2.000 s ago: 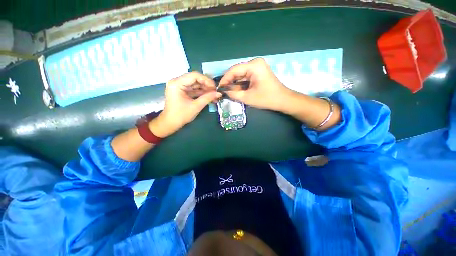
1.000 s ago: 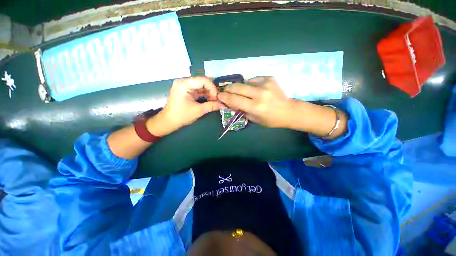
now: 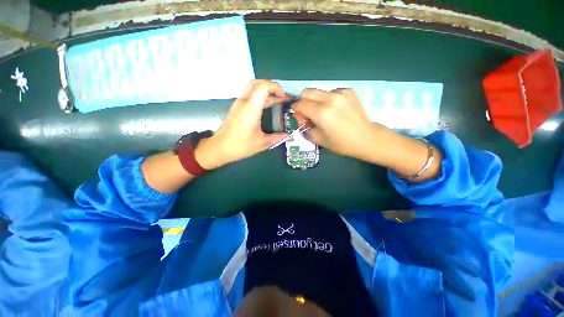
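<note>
A half-assembled phone unit [image 3: 301,153] lies on the dark green bench, its green board and silver-white area showing. My left hand [image 3: 255,119], with a red wrist band, holds a dark part with a grey face [image 3: 272,119] at the phone's upper left. My right hand [image 3: 337,117], with a bracelet, is at the phone's top end and holds thin tweezers [image 3: 286,138], whose tips point down to the left across the phone. The fingertips of both hands nearly meet. A light blue sticker sheet [image 3: 405,105] lies behind my right hand, which partly hides it.
A wider light blue sheet [image 3: 161,65] with rows of white shapes lies at the left, a watch [image 3: 64,93] at its left edge. Small white pieces [image 3: 20,80] lie at the far left. A red bin [image 3: 524,96] stands at the right. A worn pale edge [image 3: 309,11] runs along the back.
The dark part now stands beside the phone in my left fingers; before, it lay at the phone's top. My right hand and tweezers moved up off the lower board. The view has shifted slightly.
</note>
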